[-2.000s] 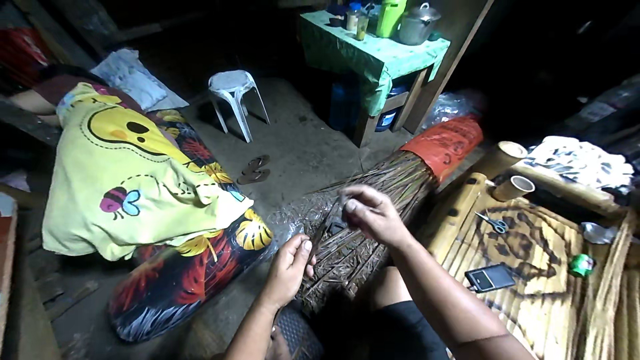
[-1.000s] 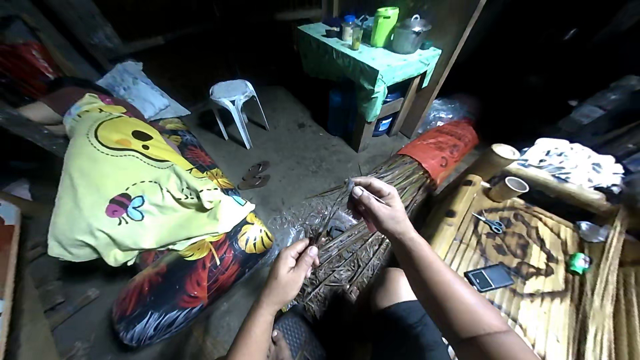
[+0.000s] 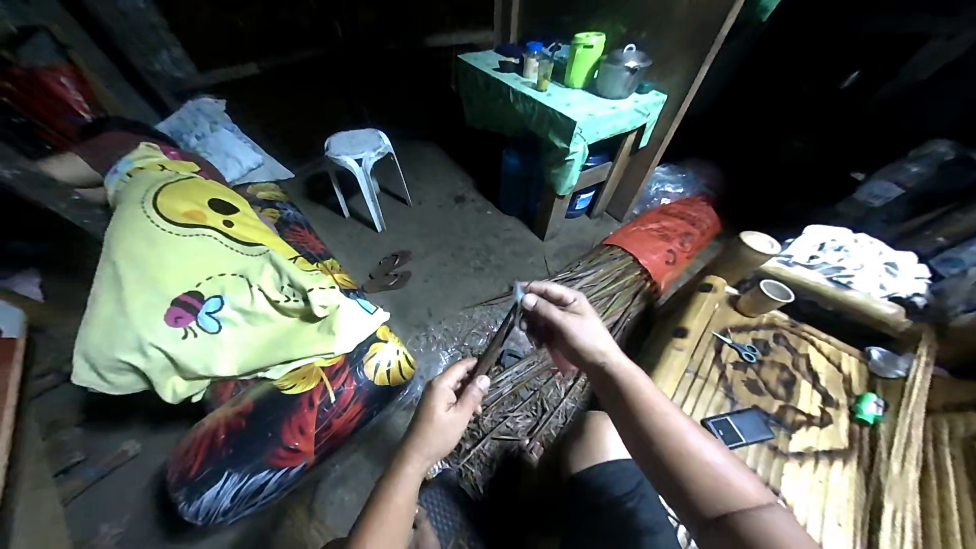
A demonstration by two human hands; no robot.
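Observation:
My left hand point(image 3: 450, 408) grips the lower end of a thin dark brown strip point(image 3: 497, 341), which looks like dried leaf or stalk. At its upper end my right hand point(image 3: 560, 316) pinches it, together with a small pale, shiny piece that I cannot make out. Under both hands lies a long bundle of dry brown stalks point(image 3: 526, 400), its far end wrapped in a red plastic sack point(image 3: 671, 236). Small loose bits are scattered over the near part of the bundle and the clear plastic beside it.
Right: a bamboo bench point(image 3: 793, 366) bears scissors point(image 3: 743, 349), a phone point(image 3: 738, 428) and a bamboo cup point(image 3: 765, 297). Left: a person lies under a yellow blanket point(image 3: 252, 305) on a floral mattress point(image 3: 282, 442). Ahead: a white stool point(image 3: 362, 152), slippers point(image 3: 389, 271) and a cloth-covered table point(image 3: 564, 107).
A second ago my hands held thin, wispy strands; now a wider, straighter dark strip shows between them. Both hands stay over the bundle.

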